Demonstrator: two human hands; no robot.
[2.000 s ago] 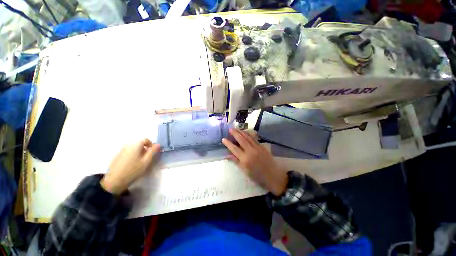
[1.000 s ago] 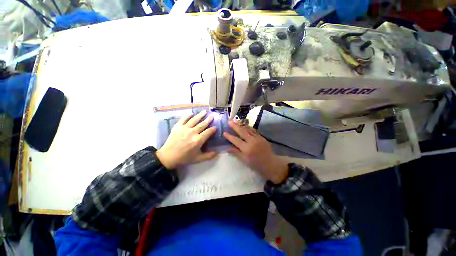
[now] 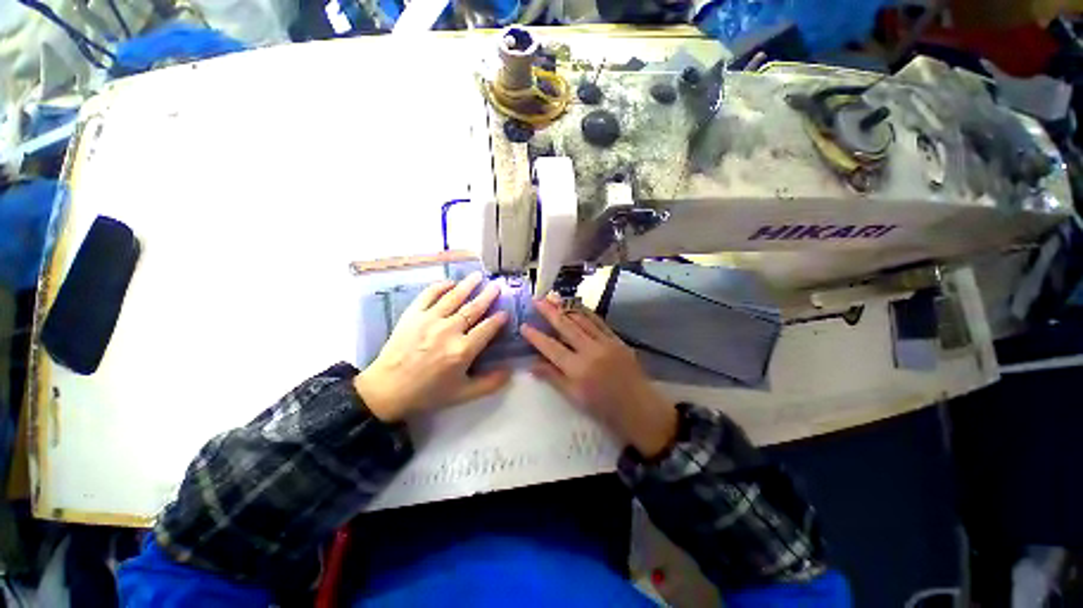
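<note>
A grey-blue sewing template (image 3: 375, 311) lies flat on the white table under the lit end of the sewing machine head (image 3: 523, 214). An orange-brown strip runs along its far edge. My left hand (image 3: 437, 347) lies flat on the template, fingers spread, left of the needle area. My right hand (image 3: 594, 362) rests with its fingertips on the template's right part, just below the needle area. The hands cover most of the template. The needle and any fabric under it cannot be made out.
Stacked dark grey cut pieces (image 3: 701, 321) lie under the machine arm, right of my right hand. A small dark piece (image 3: 914, 329) lies at the table's right end. A black rounded slab, probably a phone (image 3: 90, 295), lies at the left edge.
Since two seconds ago, my left hand has moved from the template's left edge onto its top, close to the needle area. Over the last second both hands have stayed nearly in place on it.
</note>
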